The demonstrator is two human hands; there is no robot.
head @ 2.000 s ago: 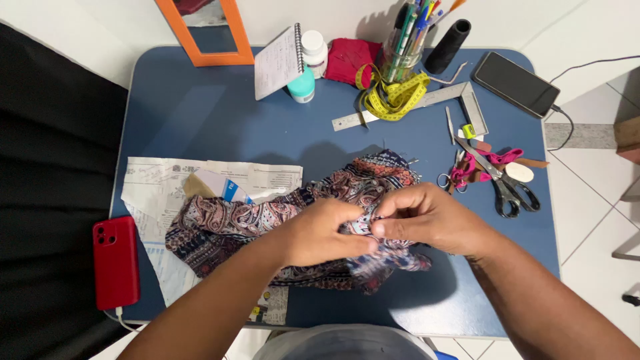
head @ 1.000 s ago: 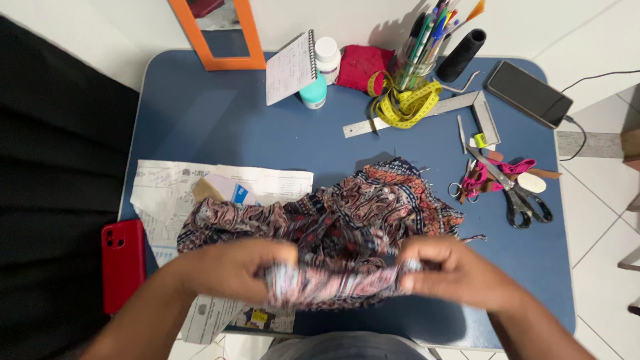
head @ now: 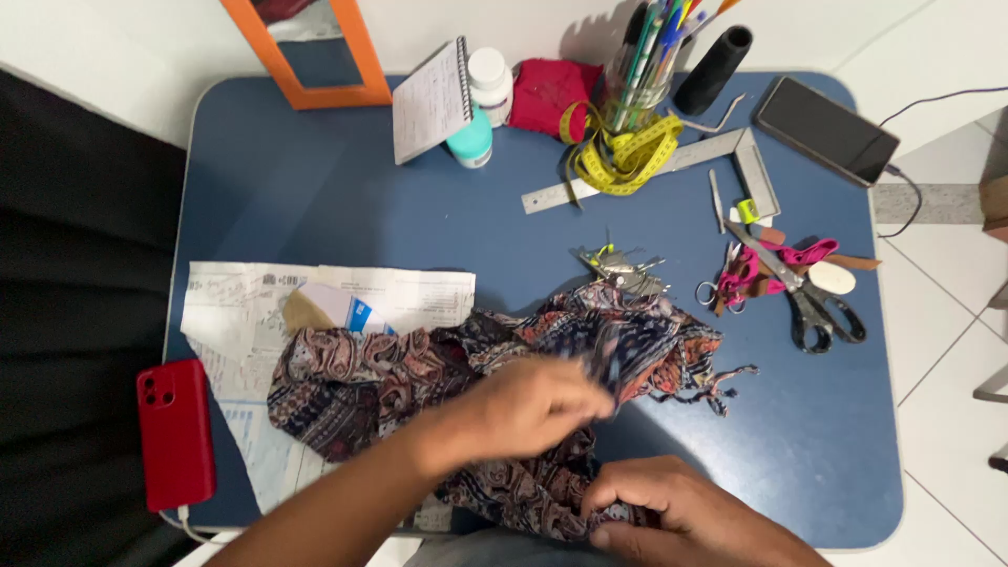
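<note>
A patterned paisley cloth, dark with pink and orange, lies bunched across the front of the blue table. My left hand, slightly blurred, is closed over the middle of it and grips a dark blue fold. Lower right, near the table's front edge, my right hand pinches another part of the same cloth between thumb and fingers. Thin fabric ties trail from the cloth's right end. Just beyond its far edge sits a small heap of pins.
Black-handled scissors, pink straps and a metal square lie at right. Behind are a yellow measuring tape, a jar of pens, a notepad and a black phone. Papers and a red phone are at left.
My hands held a strip of cloth side by side; now the left is farther up on the cloth and the right is low, near the front edge. The pin heap has come into view.
</note>
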